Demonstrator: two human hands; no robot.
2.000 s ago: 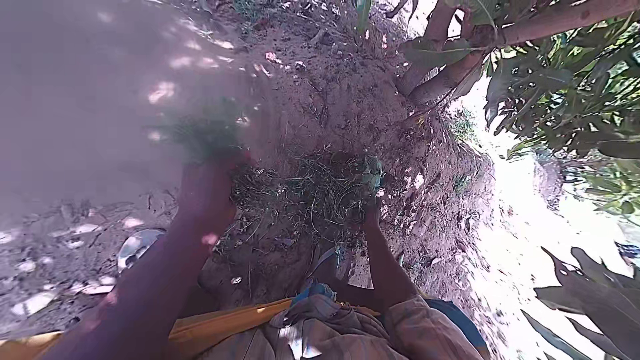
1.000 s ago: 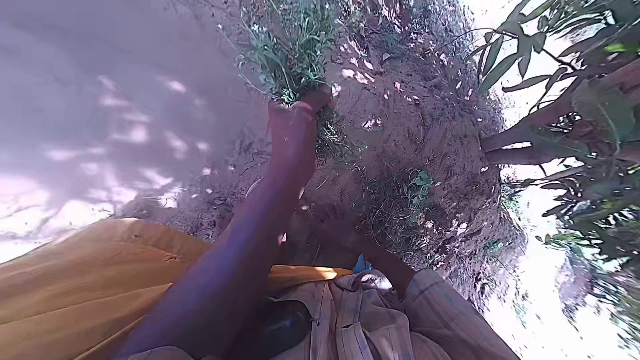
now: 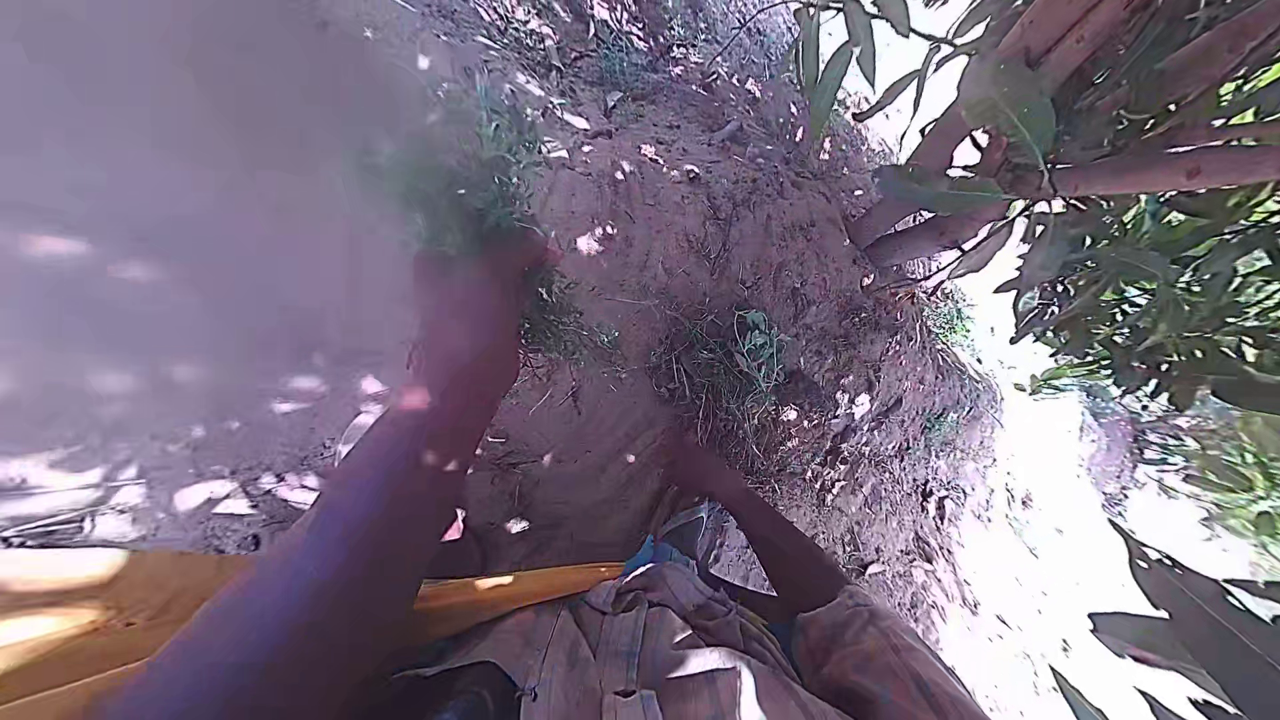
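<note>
My left hand (image 3: 480, 270), blurred, is closed around a bunch of green weeds (image 3: 455, 170) that sticks out above the fist at the upper left. Low over the bare soil is my right hand (image 3: 675, 450), dark and hard to make out, just below a heap of pulled weeds and dry grass (image 3: 725, 370). Whether its fingers are apart cannot be seen. More green stems hang beside the left fist.
Tree trunks (image 3: 930, 170) and leafy branches (image 3: 1150, 260) stand at the right. Yellow cloth (image 3: 520, 590) lies across the lower left, near the striped shirt (image 3: 620, 650). Dry leaves (image 3: 205, 492) litter the soil.
The left hand holds a bunch of weeds in the earlier frames too. The right hand was at the heap two seconds ago and is now just below it. The view has shifted.
</note>
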